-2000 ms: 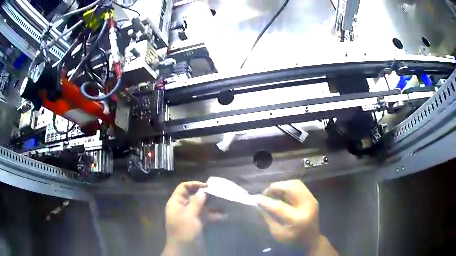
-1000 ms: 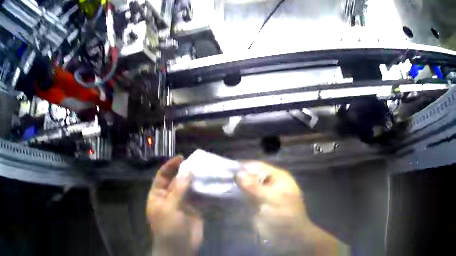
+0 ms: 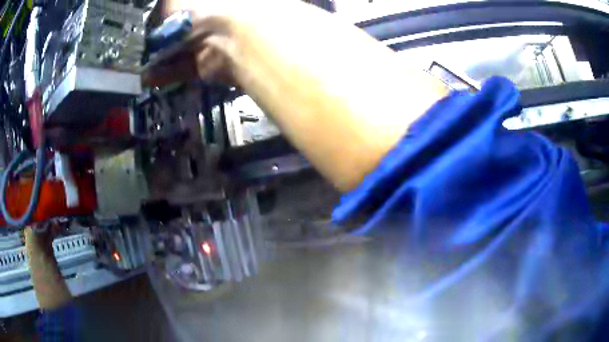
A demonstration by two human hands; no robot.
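Note:
My right hand point(image 3: 212, 50) reaches in at the top left beside the grey metal stage block point(image 3: 107, 40). A rounded blue-grey knob-like part point(image 3: 171, 31) shows next to its fingers. The fingertips are hidden and blurred, so its grip cannot be told. My left hand point(image 3: 40, 244) is at the lower left, mostly hidden behind the orange-red machine unit point(image 3: 47, 200); mainly its wrist and forearm show. The white wipe is not visible.
Ribbed silver blocks point(image 3: 230, 244) with glowing red lights stand below the stage area. A grey cable loop hangs before the orange-red unit. Conveyor rails point(image 3: 554, 115) cross the right side, partly hidden by my blue sleeve point(image 3: 467, 180). A slotted grey frame edge point(image 3: 73, 246) is at lower left.
My hands have parted from holding the white wipe together in front. My right arm now reaches up-left across the rails, my left is at lower left. The view has moved closer to the stage.

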